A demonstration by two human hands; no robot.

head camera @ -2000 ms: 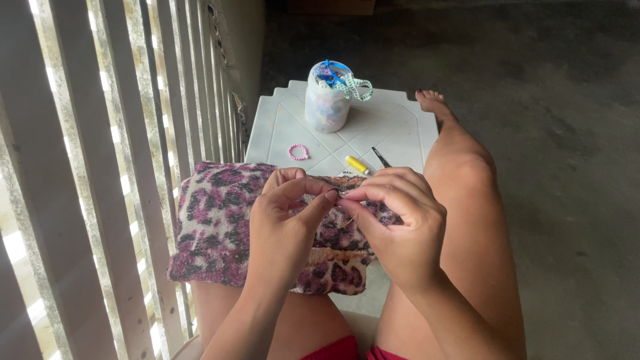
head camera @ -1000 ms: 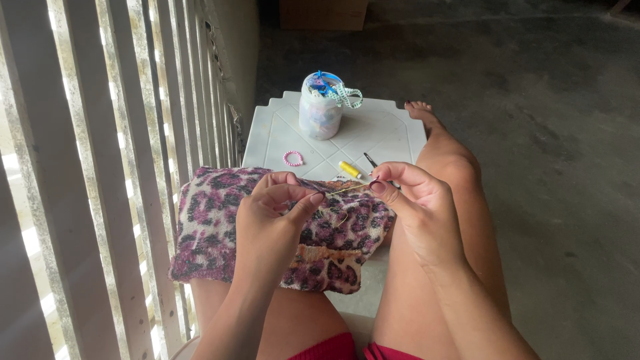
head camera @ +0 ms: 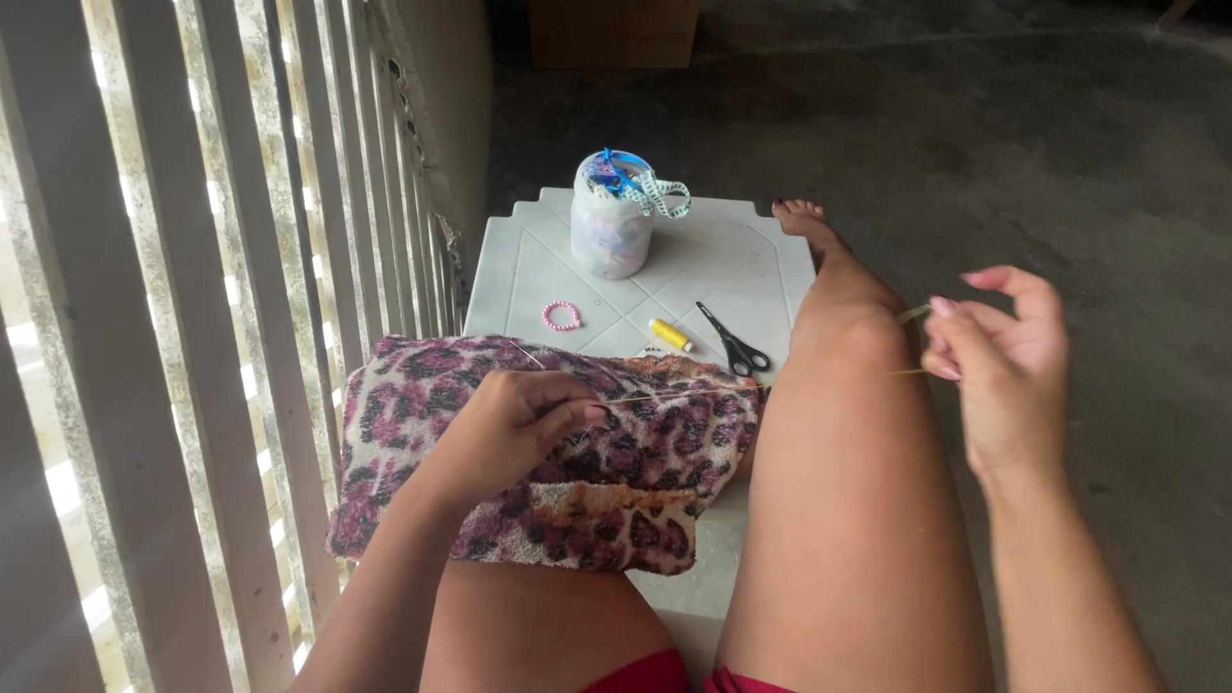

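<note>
Over my left thigh lies a leopard-patterned terry cloth [head camera: 414,414] in purple, black and cream. My left hand [head camera: 525,423] is above it, pinching a thin yellow thread [head camera: 674,394]; a needle [head camera: 526,354] sticks out beyond its knuckles. My right hand [head camera: 996,356] is raised out to the right, past my right knee, with yellow thread between its fingertips. Beyond the cloth, a yellow thread spool [head camera: 671,335] and black-handled scissors [head camera: 733,342] rest on a white plastic stool. A pink bead bracelet [head camera: 562,316] lies to the left of the spool.
On the white stool [head camera: 751,241] stands a translucent plastic jar [head camera: 611,231] holding blue ribbon and other small items, with a green-and-white trim [head camera: 669,195] hanging over its rim. White slatted railing [head camera: 221,289] runs along the left. A cardboard box [head camera: 614,34] sits on the floor beyond.
My right hand has moved far to the right, away from my left hand, drawing the yellow thread out between them. Earlier, both hands were close together over the cloth.
</note>
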